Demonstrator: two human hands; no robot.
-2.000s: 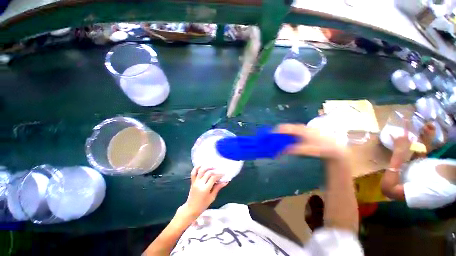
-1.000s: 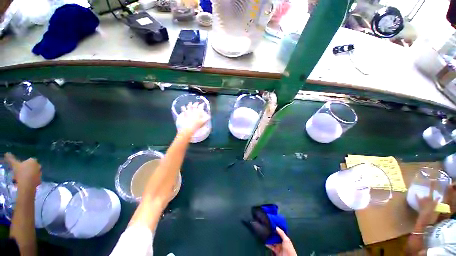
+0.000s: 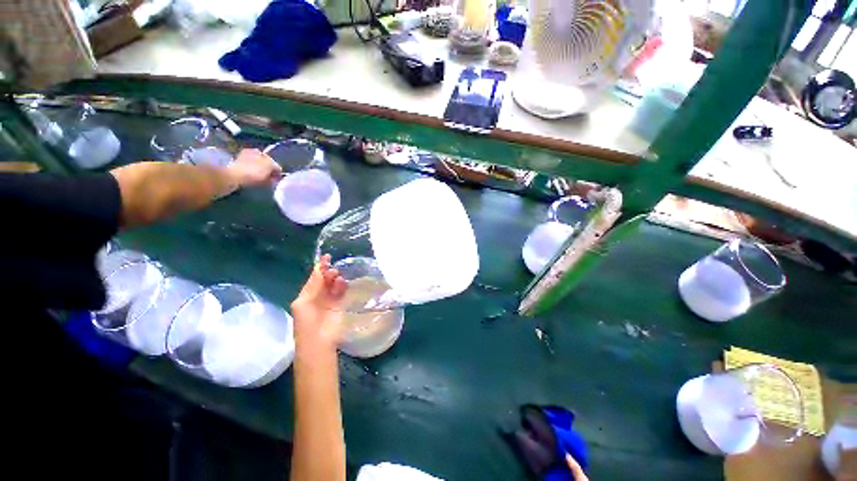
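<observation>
A glass vessel with an opaque white lower part and clear upper part is tilted on its side above the bench. My left hand holds it by its clear rim, at the vessel's left. Behind it stands a clear vessel of beige compound, partly hidden by the held vessel and my hand. My right hand is at the bottom edge, mostly cut off, with its fingers on a crumpled blue cloth that has a black side.
A dark-sleeved person's arm reaches from the left to vessels on the far side. White-bottomed vessels stand at near left. A green post rises right of centre. Yellow sheets lie at right behind a vessel. The shelf holds a phone and fan.
My left hand has come back from the far side, now with a vessel in it. My right hand stays low with the cloth. The neighbour's arm has reached in from the left.
</observation>
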